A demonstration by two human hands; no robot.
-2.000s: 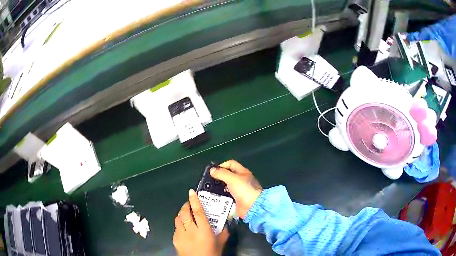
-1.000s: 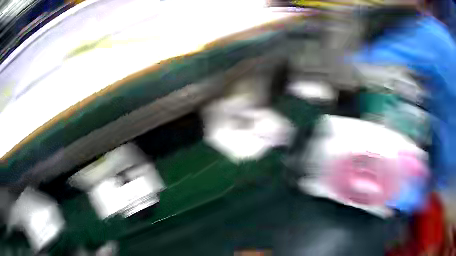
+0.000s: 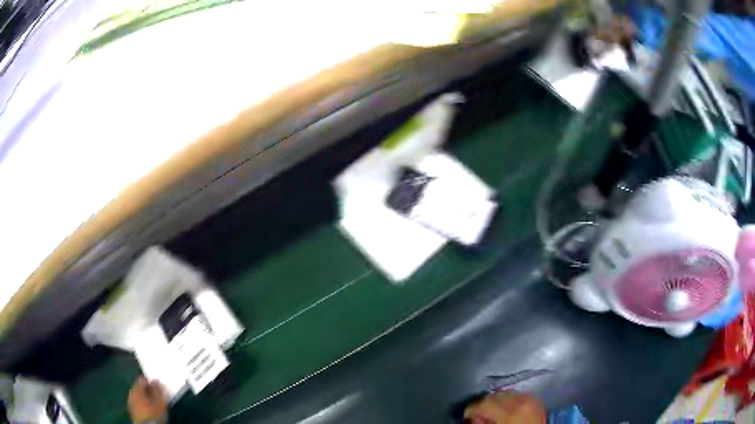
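My left hand [image 3: 147,402] is small and cut off by the bottom edge, at the near corner of an open white box [image 3: 120,319]. A phone with a black end and a white printed label [image 3: 197,352] lies across that box. Whether my fingers grip the box or only touch it cannot be told. My right hand [image 3: 507,407] is blurred and cut off at the bottom centre; a dark patch shows beside its fingers, and any hold is unclear. A second open white box [image 3: 372,228] holds another labelled phone [image 3: 410,190] further right.
A white fan [image 3: 675,290] with a pink grille stands at the right, a pale cable [image 3: 546,207] beside it. Another white box [image 3: 33,402] is cut off at the lower left. A box [image 3: 571,79], a grey post [image 3: 679,58] and a person's hand [image 3: 611,35] are at the upper right.
Two seconds ago both hands were together on a labelled phone; now they are apart, my left by a box. The view has shifted, and the scraps and black trays have left the picture.
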